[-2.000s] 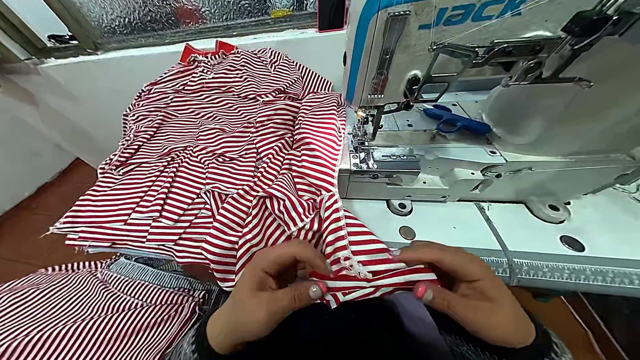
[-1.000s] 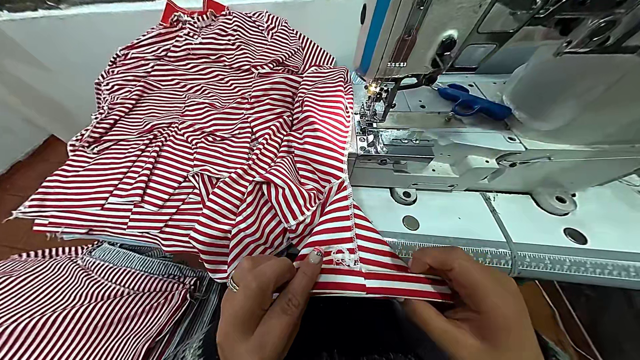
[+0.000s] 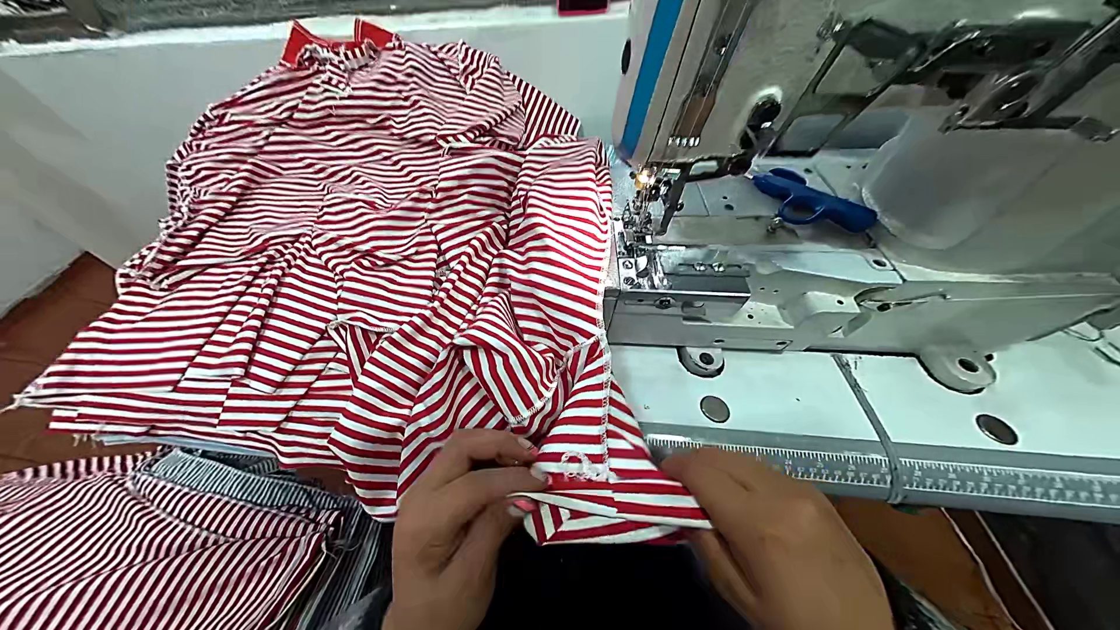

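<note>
A red-and-white striped knit garment [image 3: 560,254] lies over the pile left of the sewing machine, its near end reaching my hands. My left hand [image 3: 464,525] pinches the folded fabric edge between thumb and fingers. On the other side, my right hand [image 3: 779,534] grips the right corner of that edge, its fingertips partly behind the cloth. A stitched seam runs down to the edge, with a curl of white thread [image 3: 582,465] between my hands. The overlock sewing machine's needle and presser foot area [image 3: 647,227] is lit, just right of the garment.
Blue-handled thread snips [image 3: 814,201] lie on the machine bed. A measuring tape [image 3: 814,464] runs along the table's front edge. More striped garments are heaped at left, one with a red collar [image 3: 302,44]; another stack [image 3: 157,542] sits lower left. A white wall [image 3: 105,131] stands behind.
The edge lay flat and stretched between my hands one second ago; now its underside is folded and partly turned up. My left hand's fingers have shifted on the cloth.
</note>
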